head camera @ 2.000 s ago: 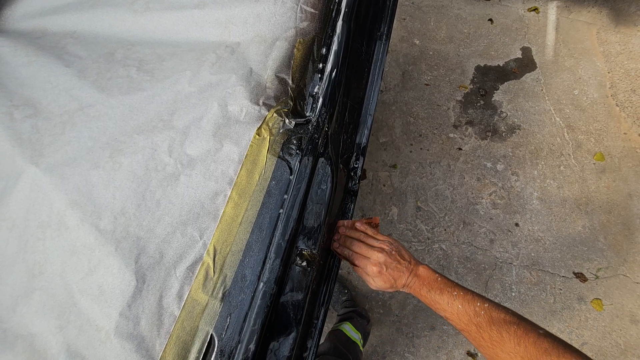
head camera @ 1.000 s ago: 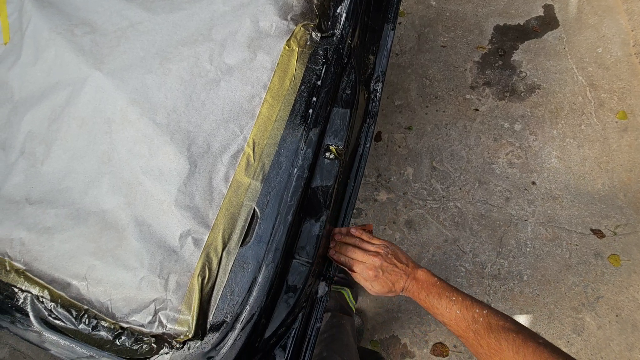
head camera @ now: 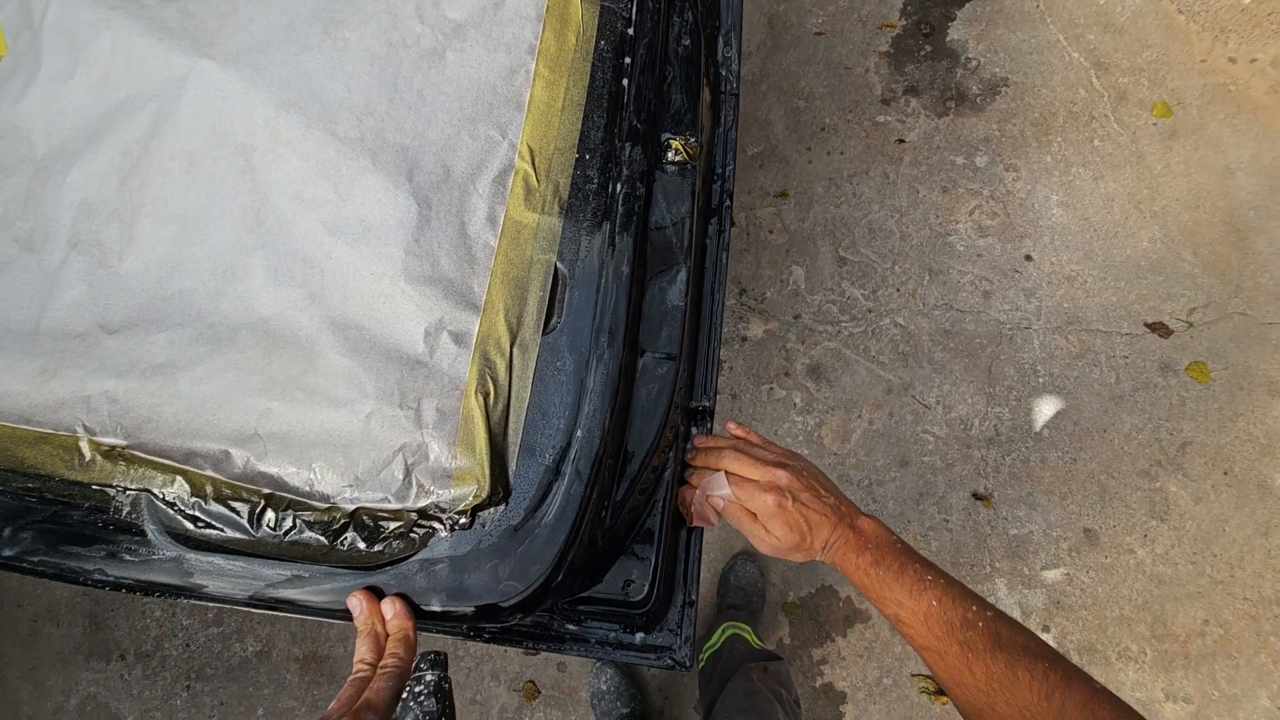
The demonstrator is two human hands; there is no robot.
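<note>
A black vehicle door (head camera: pixel 590 400), wet-looking, fills the left and centre; white masking paper (head camera: pixel 250 250) covers its middle, edged with yellow masking tape (head camera: pixel 515 250). My right hand (head camera: pixel 770 490) is at the door's right outer edge near the lower corner, fingers bent, with a small pinkish piece of sandpaper or similar sheet (head camera: pixel 708 498) held under the fingers. My left hand (head camera: pixel 378 650) is at the door's bottom edge, two fingers against its rim and nothing visible in them; the rest of it is out of frame or hidden.
Concrete floor (head camera: pixel 1000 300) lies right of and below the door, with dark wet stains and scattered leaves. Below the door's corner are a dark shoe (head camera: pixel 742 585) and a trouser leg (head camera: pixel 745 670) with a reflective band. A dark speckled object (head camera: pixel 428 685) is beside my left hand.
My right hand has moved down along the door's outer edge to near the lower corner. My left hand has come into view at the bottom edge. The view has shifted toward that corner.
</note>
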